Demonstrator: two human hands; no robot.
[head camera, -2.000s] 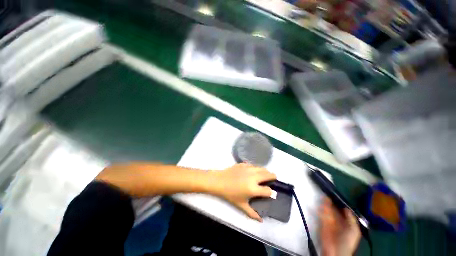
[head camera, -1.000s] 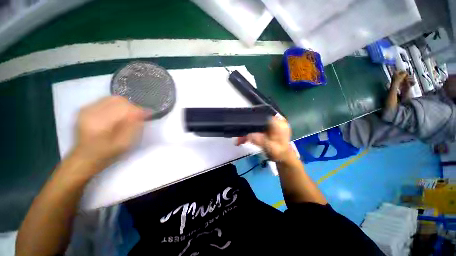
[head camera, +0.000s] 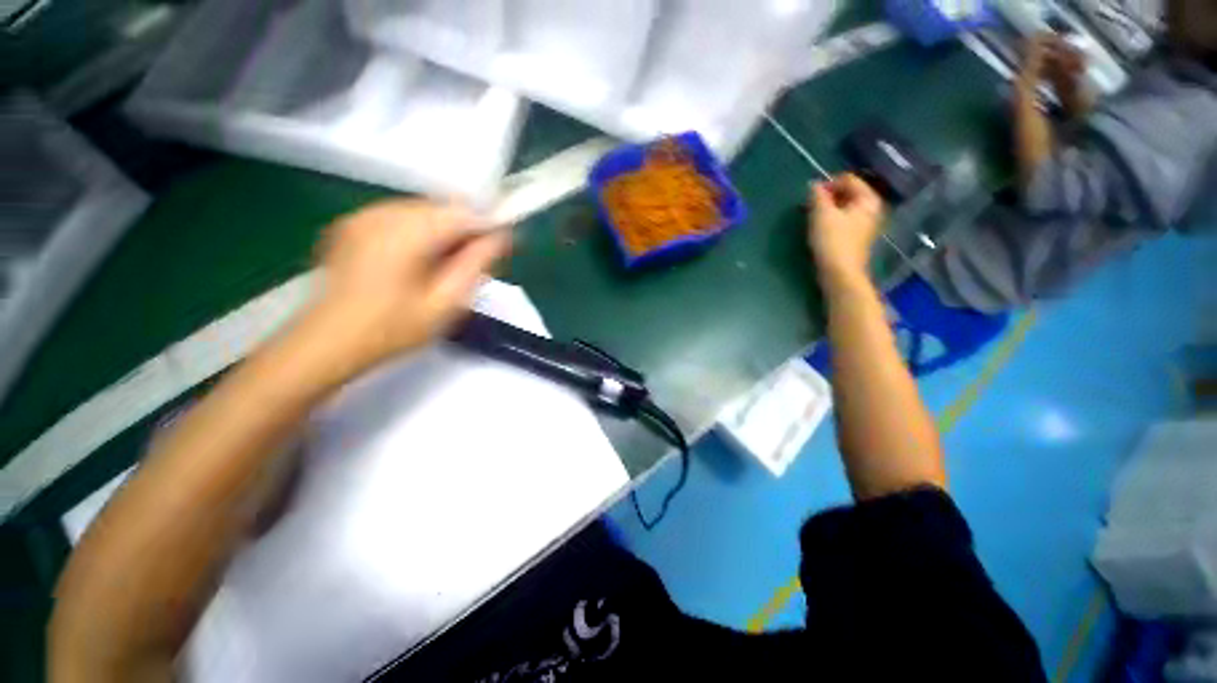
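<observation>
A black unit (head camera: 892, 163) is on the green bench at the upper right. My right hand (head camera: 848, 220) is just left of it with curled fingers; whether they touch it cannot be told. My left hand (head camera: 407, 267) is blurred, raised above the back of the white sheet (head camera: 400, 494), fingers drawn together; whether it pinches something small cannot be told. The black electric screwdriver (head camera: 541, 358) lies on the sheet's right edge, its cord curling over the bench edge. My left forearm hides the left part of the sheet.
A blue basket of orange rubber bands (head camera: 663, 200) stands between my hands, farther back. White foam trays (head camera: 334, 114) are at the back. Another person's grey sleeve (head camera: 1108, 174) and hands are at the upper right. A white box (head camera: 778, 414) is beside the bench edge.
The view has shifted right. The black unit has gone from above the sheet to the bench at the right, along with my right hand. My left hand has moved right, away from the round disc.
</observation>
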